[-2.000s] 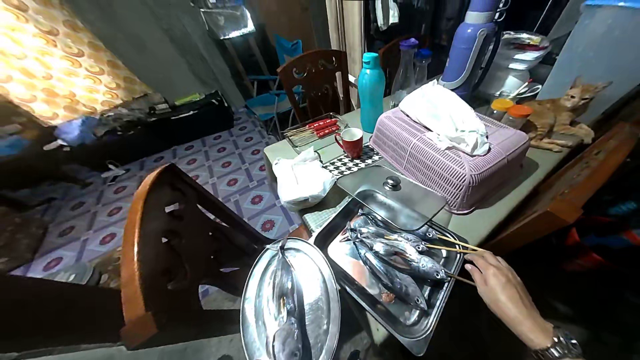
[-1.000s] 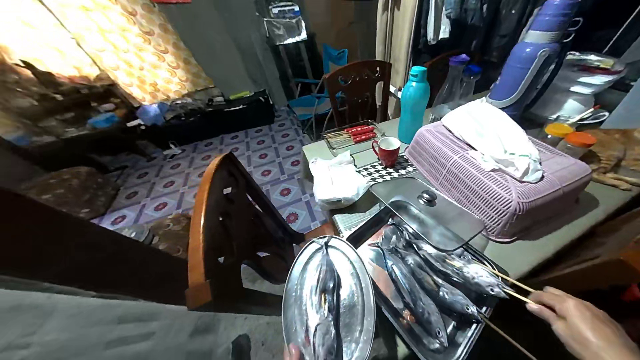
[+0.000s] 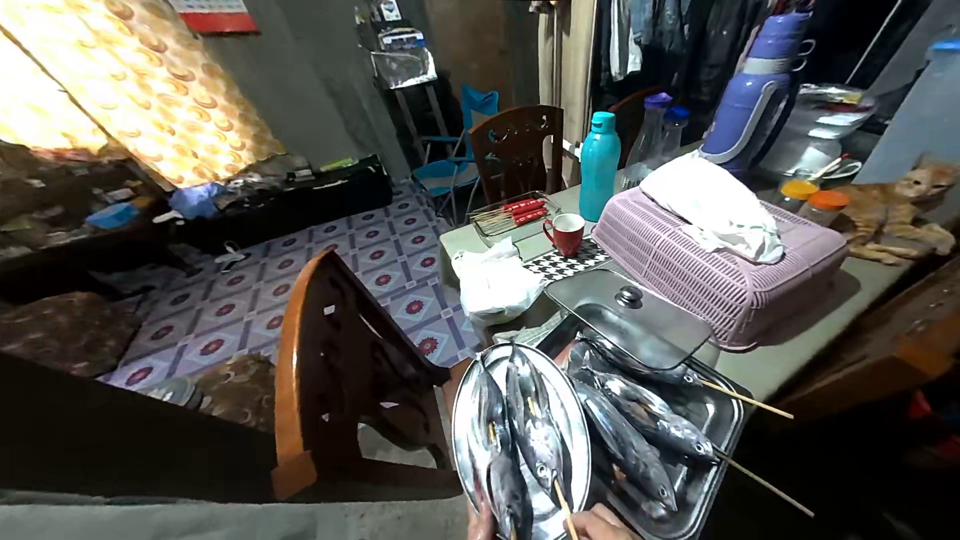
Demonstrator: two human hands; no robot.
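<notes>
An oval metal platter [image 3: 465,420] holds two whole fish side by side, the left fish [image 3: 491,420] and the right fish [image 3: 534,420]. A wooden skewer [image 3: 564,510] sticks out of the right fish's head end, and my right hand [image 3: 600,523] is closed on it at the bottom edge. My left hand [image 3: 481,520] touches the platter's lower left rim; only part of it shows, so its grip is unclear. Beside the platter, a rectangular metal tray [image 3: 724,480] holds several more fish [image 3: 626,442], two with skewers protruding. Its glass lid [image 3: 637,319] lies over the far end.
A lilac basket cover [image 3: 675,255] with a white cloth stands on the table, near a red mug [image 3: 566,234], a teal bottle [image 3: 599,169], a plastic bag [image 3: 495,281] and skewered red sausages [image 3: 525,211]. A cat [image 3: 892,210] lies at right. A wooden chair [image 3: 300,375] stands left.
A second fish now lies on the platter, where the earlier frames show one. My right hand has moved left from the tray to the platter. The tray shows fewer fish.
</notes>
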